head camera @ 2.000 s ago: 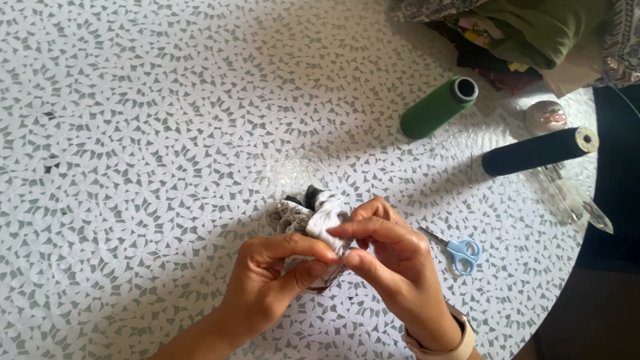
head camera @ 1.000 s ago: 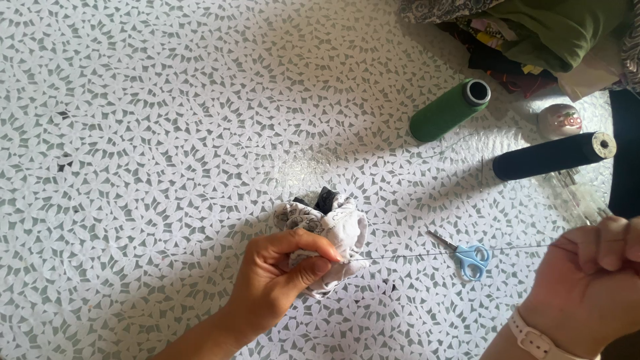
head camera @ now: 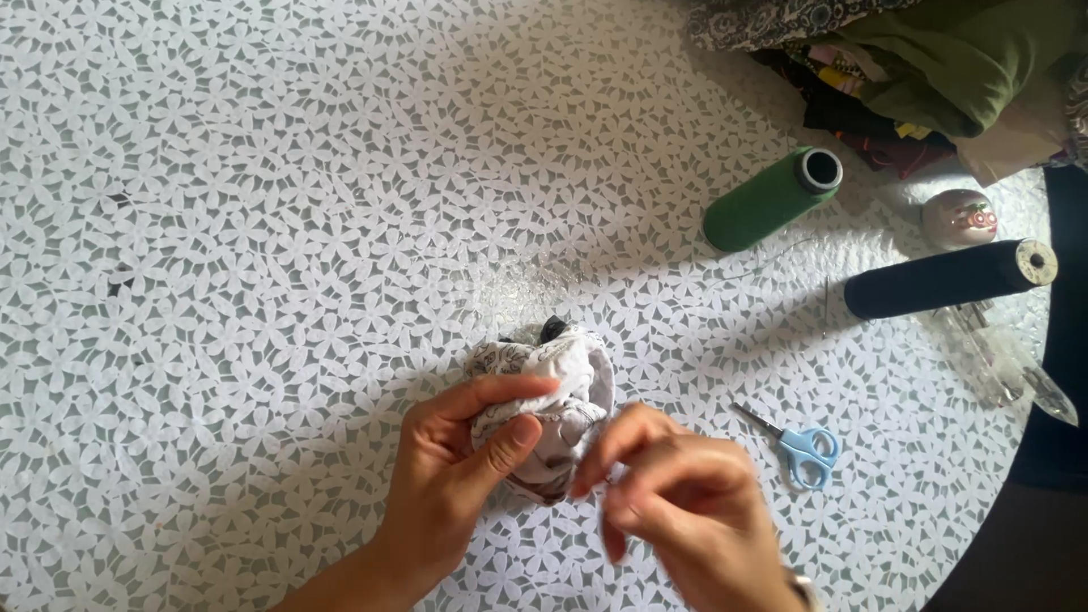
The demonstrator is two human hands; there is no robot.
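A bunched piece of white fabric with a dark printed pattern [head camera: 578, 370] lies near the lower middle of the table. My left hand [head camera: 459, 467] pinches its left side between thumb and fingers. Just right of the fabric is my right hand [head camera: 680, 501], slightly blurred, its fingers curled and close to the fabric's edge. Whether those fingers hold a needle or thread cannot be made out. Small scissors with light blue handles [head camera: 807, 450] rest to the right of my right hand.
A green thread spool [head camera: 756, 204] and a dark blue one [head camera: 943, 276] lie at the right, near a shiny decorated ball [head camera: 960, 218] and clear plastic packaging [head camera: 986, 365]. Folded cloths [head camera: 952, 68] are heaped at the upper right. A white floral lace-patterned tablecloth [head camera: 297, 212] covers the round table.
My right hand, out at the far right with a thread stretched from the fabric one second ago, is back beside the fabric. My left hand now shows its thumb and fingers further apart on the cloth.
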